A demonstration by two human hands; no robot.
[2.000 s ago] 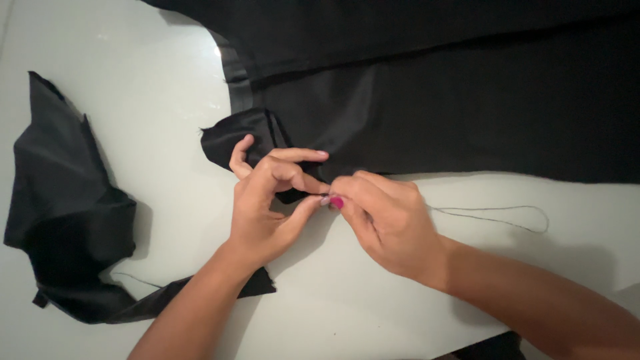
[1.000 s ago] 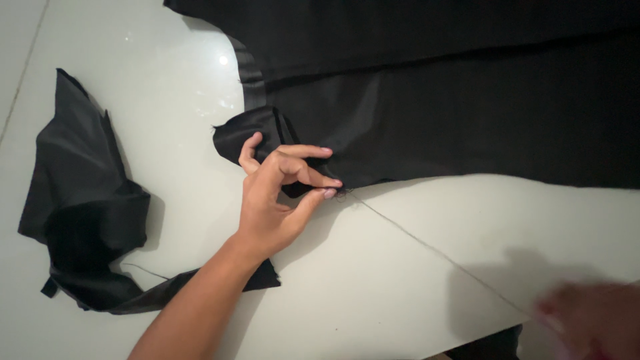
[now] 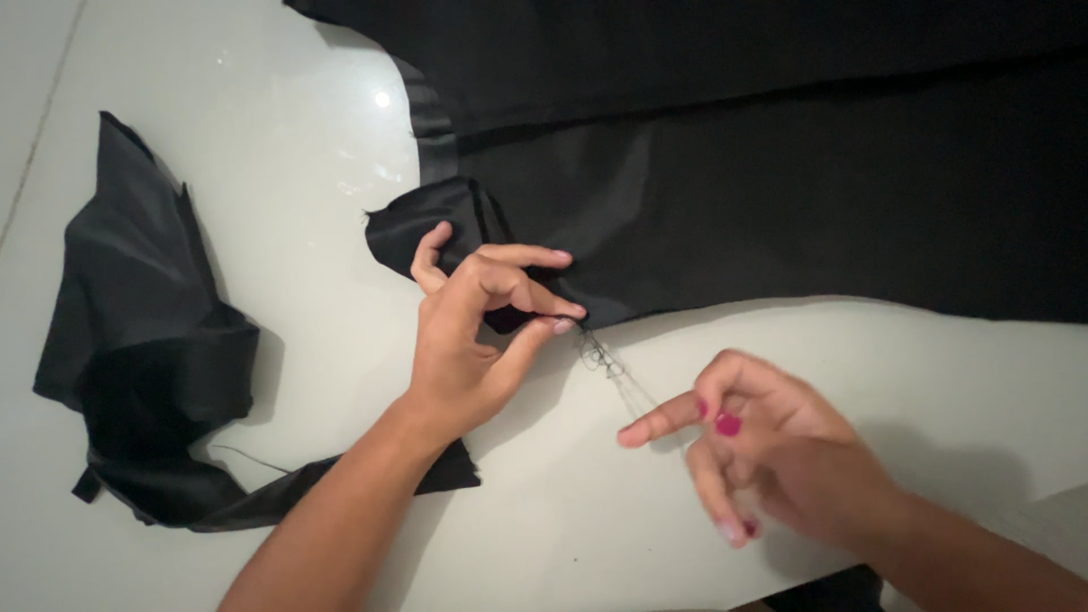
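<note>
A large piece of black fabric (image 3: 765,187) lies spread across the upper right, its lower edge running to my left hand (image 3: 476,340). Between thumb and index finger, that hand pinches the fabric's edge, beside a folded-over flap (image 3: 425,217). Dark thread (image 3: 602,355) leaves the pinched edge in tangled loops and runs down toward my right hand (image 3: 765,450). My right hand is apart from the fabric, index finger extended and thumb near the curled fingers, with the thread leading to it. Blur hides whether a needle is between its fingers.
On the left, a crumpled black fabric piece (image 3: 161,297) lies on the glossy white tiled surface (image 3: 323,357), one strip passing under my left forearm. A loose thread (image 3: 251,459) curves beside it. Another dark item (image 3: 829,591) shows at the bottom edge.
My right hand was beside the left one at first, then far out at the lower right with the thread taut. Now it is closer in, and the thread is slack and looped.
</note>
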